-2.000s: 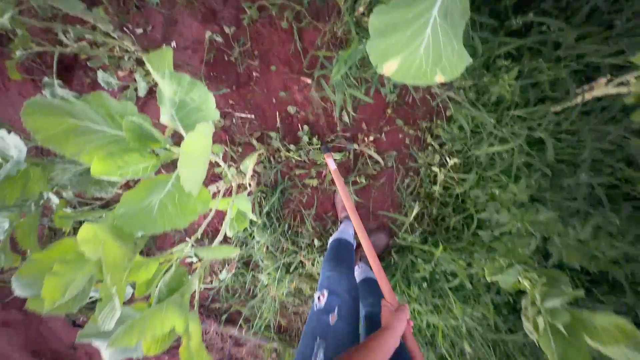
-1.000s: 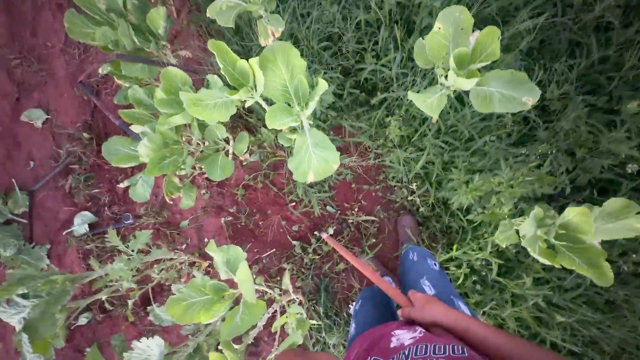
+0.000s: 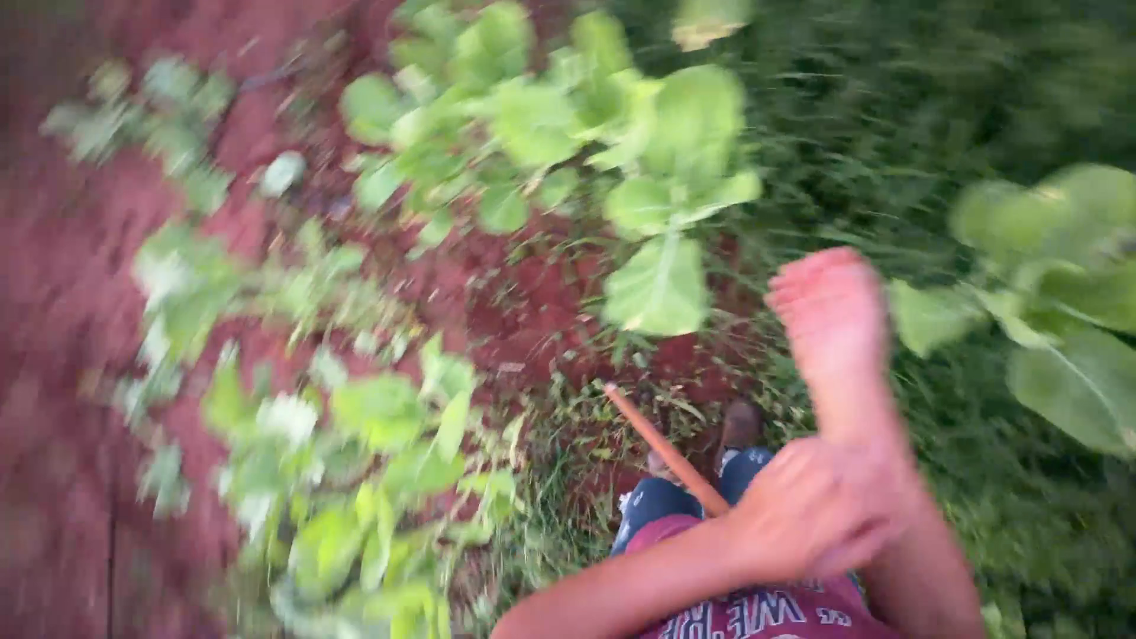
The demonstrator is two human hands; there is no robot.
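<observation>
The wooden handle of a long tool (image 3: 666, 451) slants from the soil toward my body, and its near end is hidden behind my left arm; neither hand is seen on it. My left hand (image 3: 812, 510) lies across my right forearm, its fingers bent and blurred. Raised beyond it is my right hand (image 3: 830, 297), with its fingers curled in and nothing seen in them. It is beside a broad-leaved green plant. The handle's far tip is close to low weeds by my shoes; any tool head there cannot be made out.
Leafy, cabbage-like plants (image 3: 661, 284) stand ahead and to the left (image 3: 382, 413), over red soil (image 3: 532, 311). Another large-leaved plant (image 3: 1074, 373) is at the right, amid dense grass (image 3: 825, 177). My shoe (image 3: 741, 424) is on the ground near the handle.
My right hand has let go of the wooden handle and is now raised. My left hand has come into view onto the right forearm. The view has shifted and is blurred.
</observation>
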